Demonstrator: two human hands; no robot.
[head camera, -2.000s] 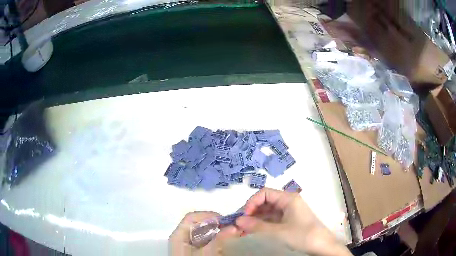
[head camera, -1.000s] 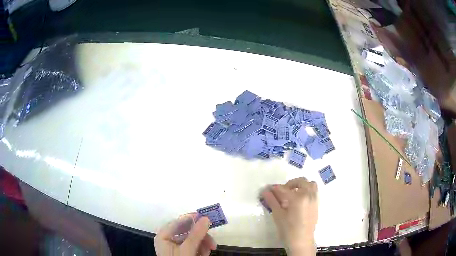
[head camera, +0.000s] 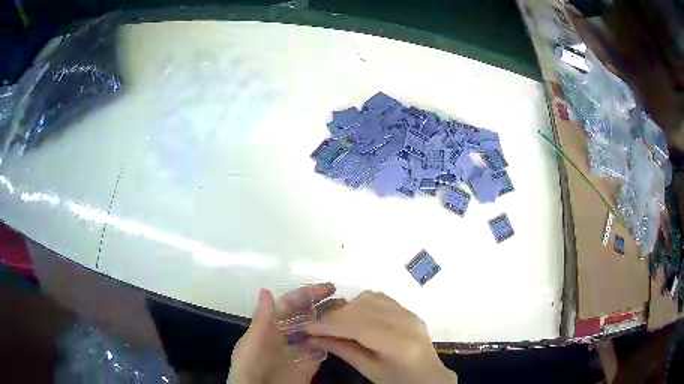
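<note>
A heap of purple-blue printed squares (head camera: 409, 150) lies on the white tabletop (head camera: 225, 187). A lone square (head camera: 423, 267) lies nearer me and another (head camera: 501, 227) to its right. My left hand (head camera: 274, 345) holds a clear plastic case (head camera: 298, 319), which looks open, at the bench's front edge. My right hand (head camera: 375, 334) has its fingertips at the case, over a purple-blue piece (head camera: 298, 337) that shows inside it. Its fingertips partly hide the piece.
A large shiny bag (head camera: 67, 82) lies at the left. Cardboard (head camera: 600, 281) at the right bears clear bagged items (head camera: 619, 150), a green strip (head camera: 581, 176), a white strip (head camera: 607, 229) and a small square (head camera: 619, 244). A dark green surface (head camera: 420, 26) is behind. Clear items (head camera: 109, 356) show below left.
The right hand has moved left to meet the left hand. A clear case now shows in the left hand. A lone square now lies where the right hand was. The view has shifted, so the heap sits higher.
</note>
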